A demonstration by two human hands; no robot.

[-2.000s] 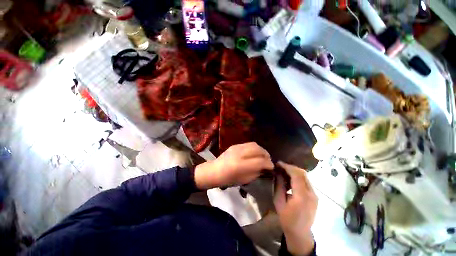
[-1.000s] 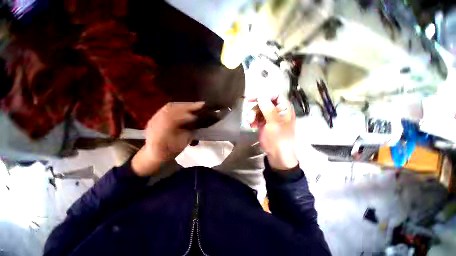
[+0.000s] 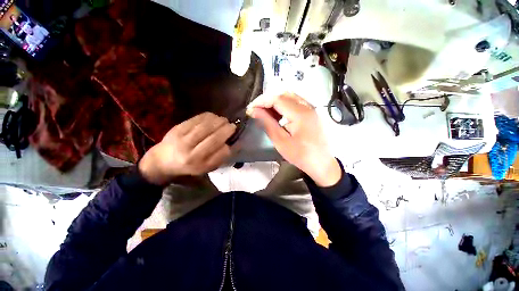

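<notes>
The red patterned fabric (image 3: 122, 79) lies bunched at the left, joined to plain dark brown cloth (image 3: 193, 62) that reaches the middle. My left hand (image 3: 190, 145) holds the near edge of the brown cloth between its fingertips. My right hand (image 3: 296, 133) is just right of it, thumb and index finger pinched at the cloth's corner; whether it grips the cloth or a thread is too small to tell. The sewing machine head (image 3: 307, 23) stands just beyond my hands.
Black-handled shears (image 3: 344, 99) and slim blue-black snips (image 3: 388, 102) lie right of my right hand. A lit smartphone (image 3: 25, 28) is at the top left, black straps (image 3: 17, 125) below it. A striped scrap (image 3: 449, 159) and a black-and-white label (image 3: 465, 127) are at the table's right.
The view has swung right and down towards the machine. My right hand came off the cloth, was held apart from my left one second ago, and is now back close to the cloth's edge.
</notes>
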